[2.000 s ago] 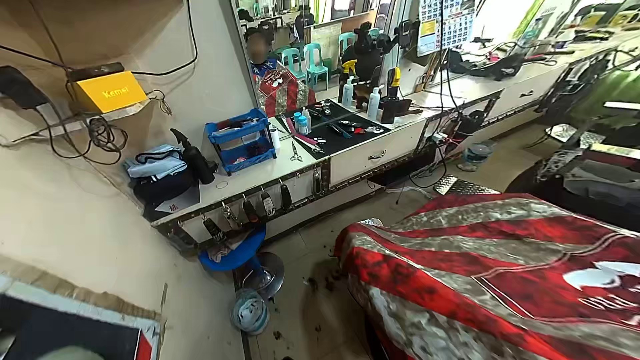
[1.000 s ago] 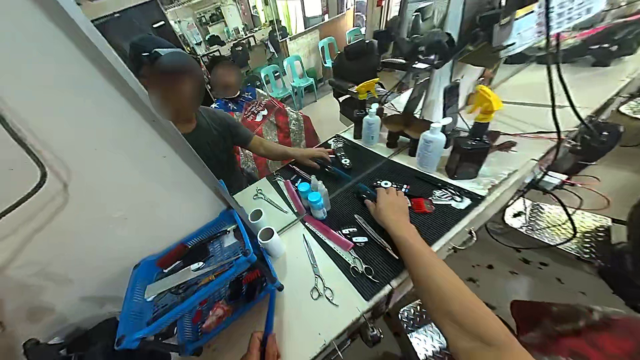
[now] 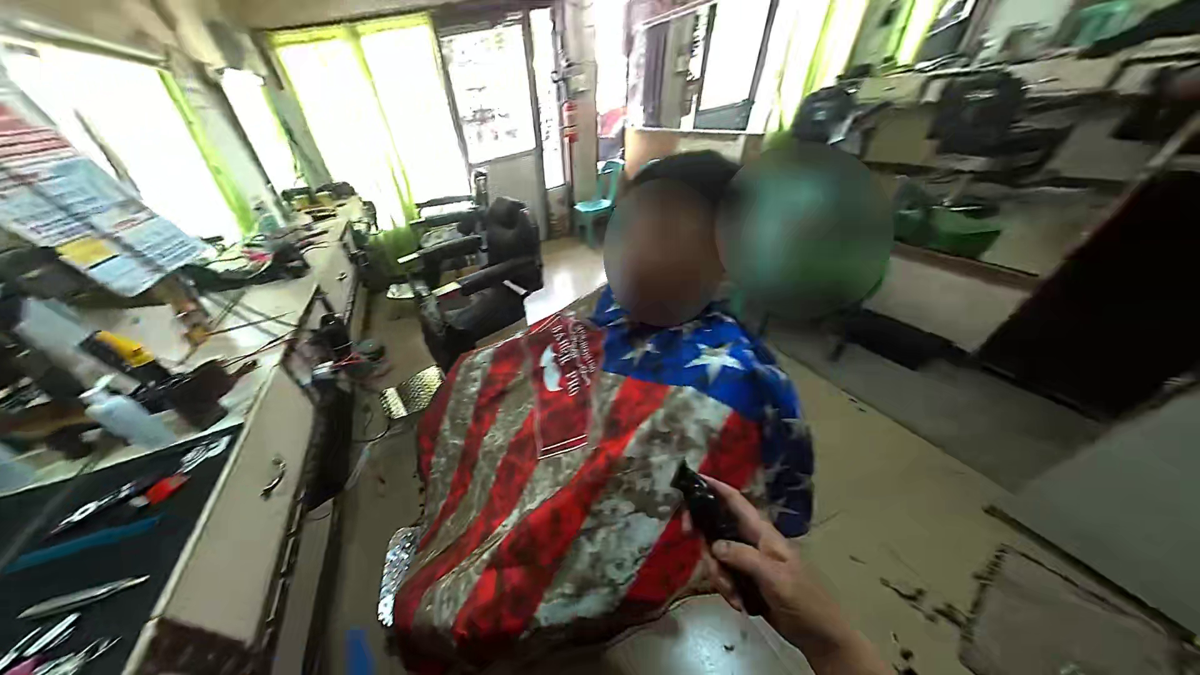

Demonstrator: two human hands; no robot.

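Observation:
My right hand (image 3: 764, 572) is closed around a black hair clipper (image 3: 708, 511), whose head points up and away from me. Behind it sits a person draped in a barber cape (image 3: 600, 450) with red and grey stripes and a blue part with white stars. The clipper is in front of the cape; whether they touch I cannot tell. A bit of a blue object (image 3: 358, 650) shows at the bottom edge, left of centre. My left hand is out of view. On the counter at the left, a black mat (image 3: 84, 553) bears scissors and other tools.
The counter's drawer front (image 3: 248, 497) runs along the left. A white bottle (image 3: 127, 417) stands near a yellow-topped spray bottle (image 3: 127, 349). Beyond the seated person is a black barber chair (image 3: 492, 272). A metal footrest (image 3: 412, 392) lies left of the cape. Hair clippings dot the floor (image 3: 900, 459).
The view has swung from the counter to the caped person. My right hand, over the black mat a second ago, now holds the clipper before the cape. My left hand has left the view.

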